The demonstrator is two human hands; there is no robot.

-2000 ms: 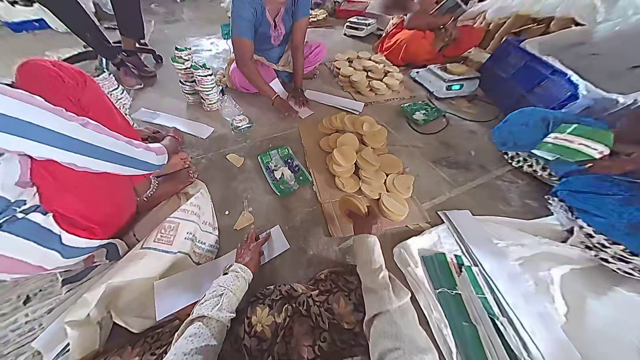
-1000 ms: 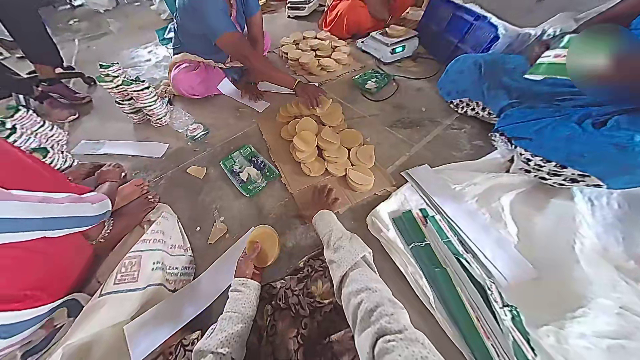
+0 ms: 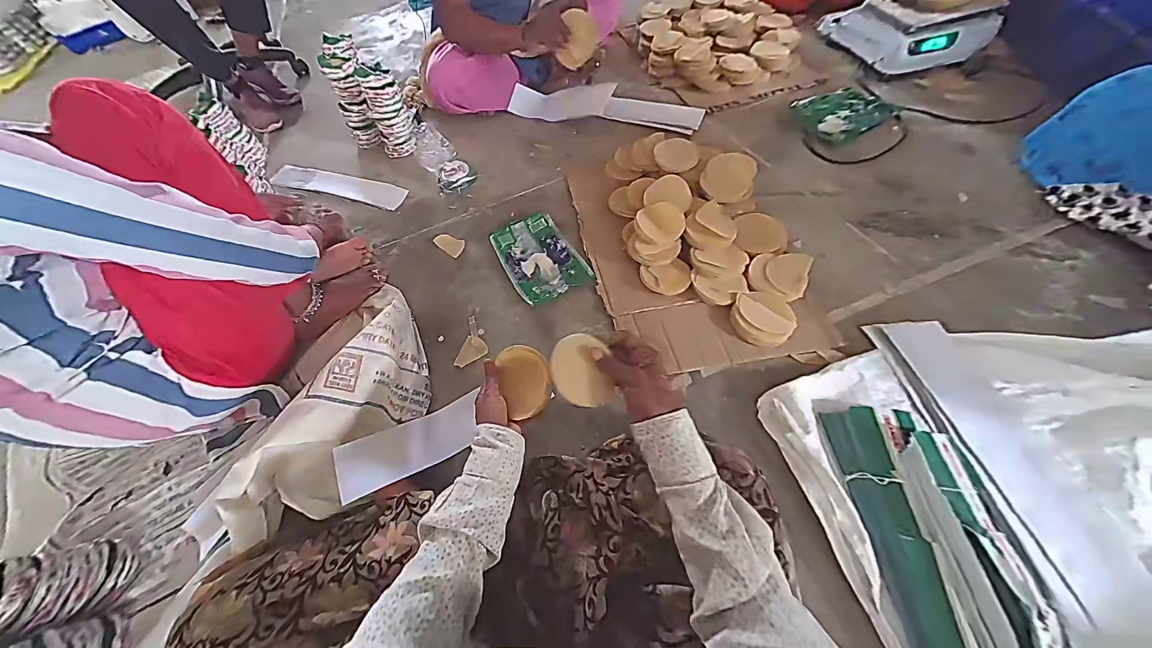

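My left hand (image 3: pixel 495 396) grips a small stack of round yellow discs (image 3: pixel 523 382) at its left edge. Just right of it, my right hand (image 3: pixel 637 371) pinches a pale round disc (image 3: pixel 582 370) by its right side; a narrow gap parts this disc from the stack. Beyond my right hand, many like discs (image 3: pixel 659 222) lie in overlapping piles on a flat cardboard sheet (image 3: pixel 684 337). A white paper strip (image 3: pixel 407 448) lies beside my left wrist, its upper end partly behind the hand.
A green plastic packet (image 3: pixel 542 258) and disc scraps (image 3: pixel 449 245) lie on the floor ahead. A printed sack (image 3: pixel 360 378) and a seated person's feet are at left. Green wrappers (image 3: pixel 886 504) rest on white sheeting at right. A digital scale (image 3: pixel 913 36) stands far right, near another person's hands and discs.
My right hand has moved from the cardboard's near edge towards my left hand and now holds a disc. Two seconds ago my left hand was on the paper strip.
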